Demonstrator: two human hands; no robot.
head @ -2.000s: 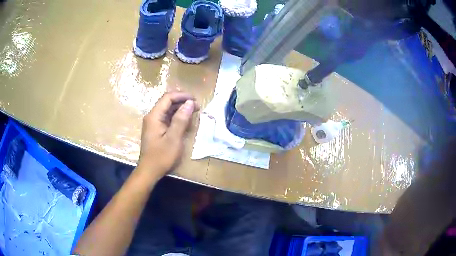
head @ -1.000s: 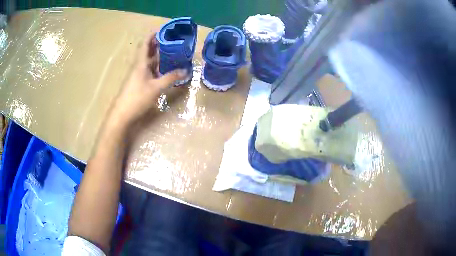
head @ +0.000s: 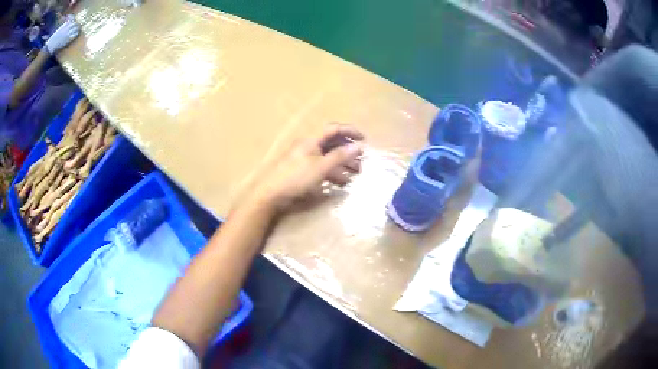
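Observation:
My left hand is bare and over the shiny brown table, fingers curled and apart, holding nothing. To its right two blue boots stand close together, the nearer boot in front of the farther boot, tops open. A blue boot lies clamped under the cream press head, on white paper. Another boot with a white fluffy top stands behind. A white glue bottle lies right of the press, blurred. My right hand is not in view.
A blue crate at lower left holds a white liner and a rolled blue boot. Another blue crate beyond it holds many long tan pieces. Another person's gloved hand rests at the table's far left. The blurred press arm fills the right side.
The view has swung left, so the press appears farther right. My left hand has come away from the leftmost boot; the two blue boots now stand close together instead of apart.

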